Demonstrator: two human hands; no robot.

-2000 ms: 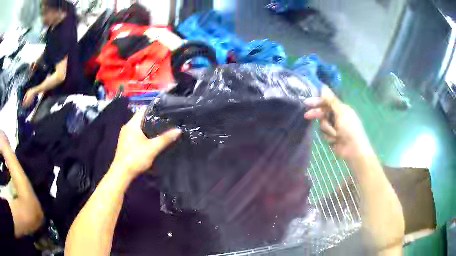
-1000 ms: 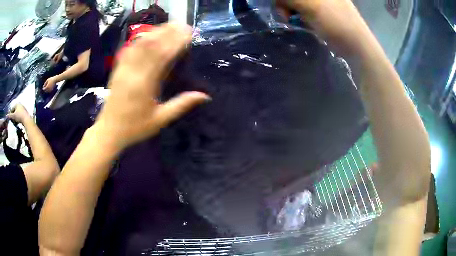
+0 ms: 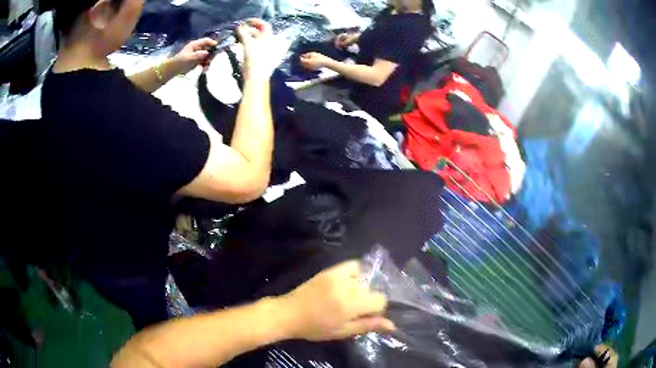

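My left hand (image 3: 338,302) is closed on the edge of a clear polybag (image 3: 446,320) at the lower middle. The bag is shiny and crinkled, with dark cloth under or inside it, and stretches right. My right hand (image 3: 595,357) shows only as fingertips at the bottom right, cut off by the picture's edge, beside the bag's far end; its grip is unclear. A dark garment (image 3: 388,208) lies flat just beyond my left hand, with a round collar-like fold and a small white label (image 3: 285,187) near it.
A person in black (image 3: 122,165) stands close at the left, arms over white and dark garments. Another person (image 3: 392,47) works farther back. A red heap (image 3: 460,144) lies behind the wire cage (image 3: 503,251). Blue sacks (image 3: 568,251) are at the right, over green floor.
The view has swung left. The dark bagged piece held up wide before is now low at the lower right. My left hand has closed on film; my right hand has moved to the bottom right corner.
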